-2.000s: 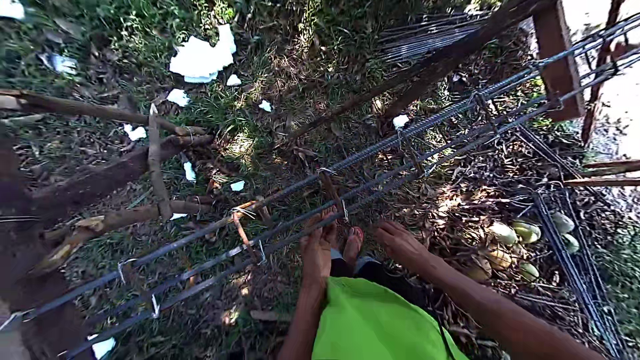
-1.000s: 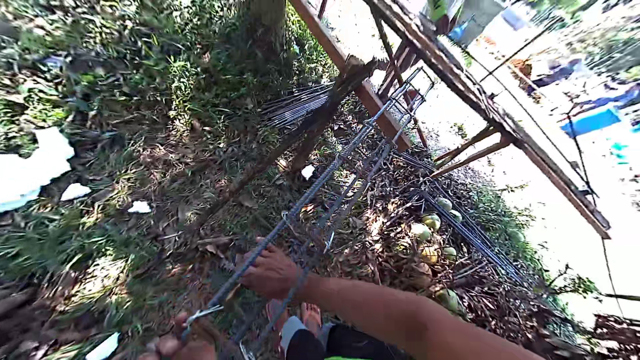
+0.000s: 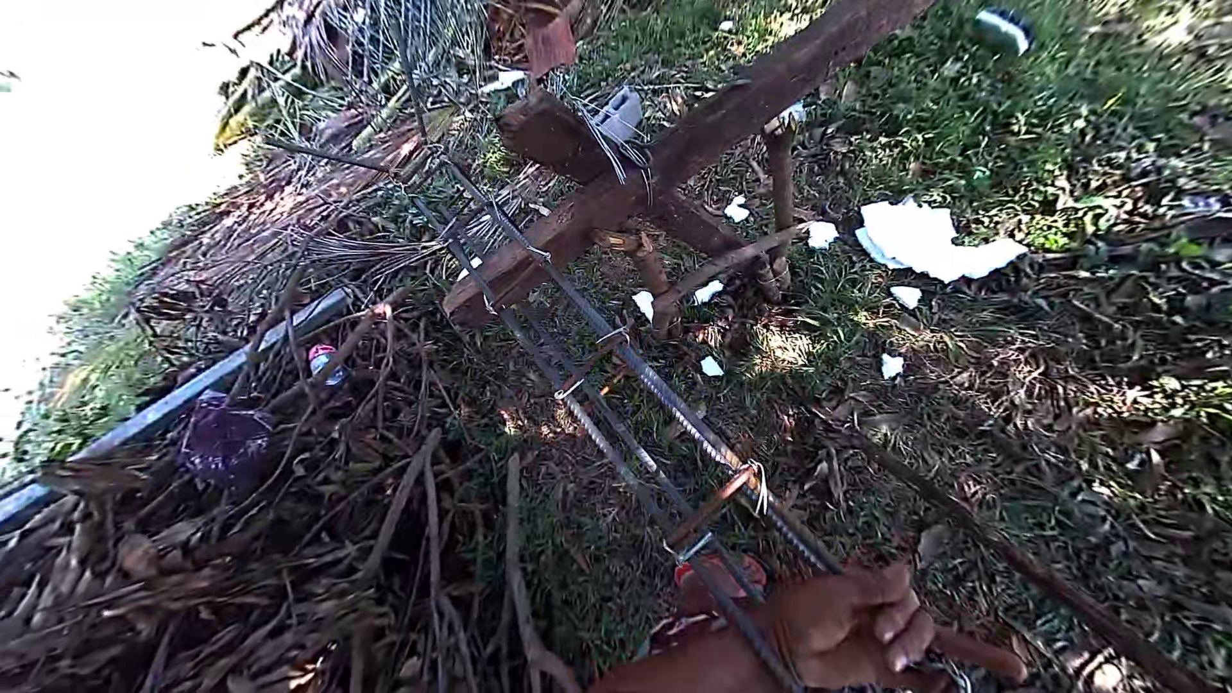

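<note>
A long, narrow cage of ribbed steel rebar runs diagonally from the upper left to the bottom centre. Rusty stirrups are tied to its bars with thin wire. My left hand is at the bottom, its forearm entering from the left under the lower bar. Its fingers curl over the upper bar, and one finger points out to the right. The bottom edge cuts off part of this hand. My right hand is out of view. The cage's far part lies across a rough timber beam.
Crossed timbers with a forked stick prop stand beyond. Dry branches and leaves heap at left, with a metal bar, a purple plastic bag and a bottle. White pieces litter the grass. A dark pole slants at lower right.
The view has swung far round toward the cage's other end. My right hand, seen at the cage a second ago, is out of view; my left hand and forearm now show more fully.
</note>
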